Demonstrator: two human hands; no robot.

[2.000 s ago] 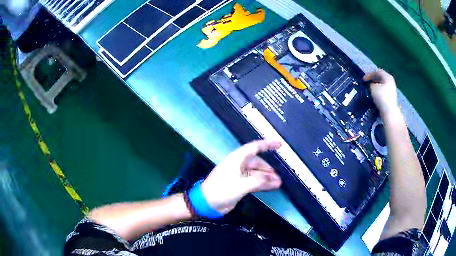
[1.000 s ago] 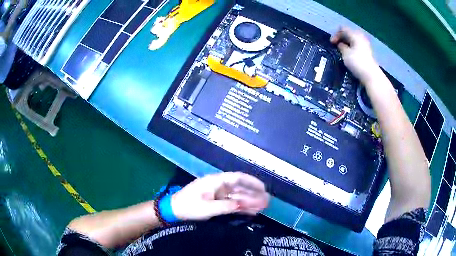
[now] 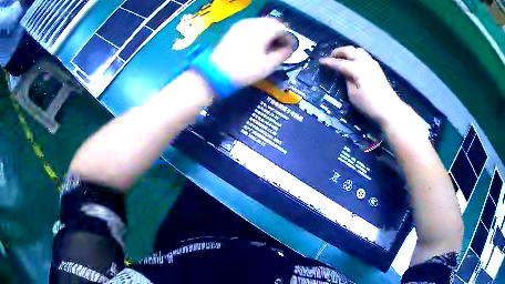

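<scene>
The open laptop base (image 3: 310, 216) lies tilted across the bench with its insides showing. Its black battery pack (image 3: 310, 144) has white printing and symbols. An orange flat flex cable (image 3: 279, 93) crosses the battery's upper left edge, partly hidden. My left hand (image 3: 252, 52), with a blue wrist strap (image 3: 215, 69), is blurred and raised over the upper left fan, with its fingers curled; whether it holds anything is hidden. My right hand (image 3: 360, 75) is over the motherboard (image 3: 332, 102), fingertips down near its upper edge; I cannot tell if it holds anything.
A yellow-orange pile of flex cables (image 3: 213, 16) lies at the bench's upper left. Sheets with black rectangles (image 3: 113, 36) lie beside it, and more (image 3: 470, 161) lie at the right. A white slotted tray (image 3: 55, 19) is at the far left. A stool (image 3: 41, 100) stands on the floor.
My left hand has moved up from the laptop's front edge to over the upper left fan. My right hand has moved left from the laptop's back edge onto the motherboard area.
</scene>
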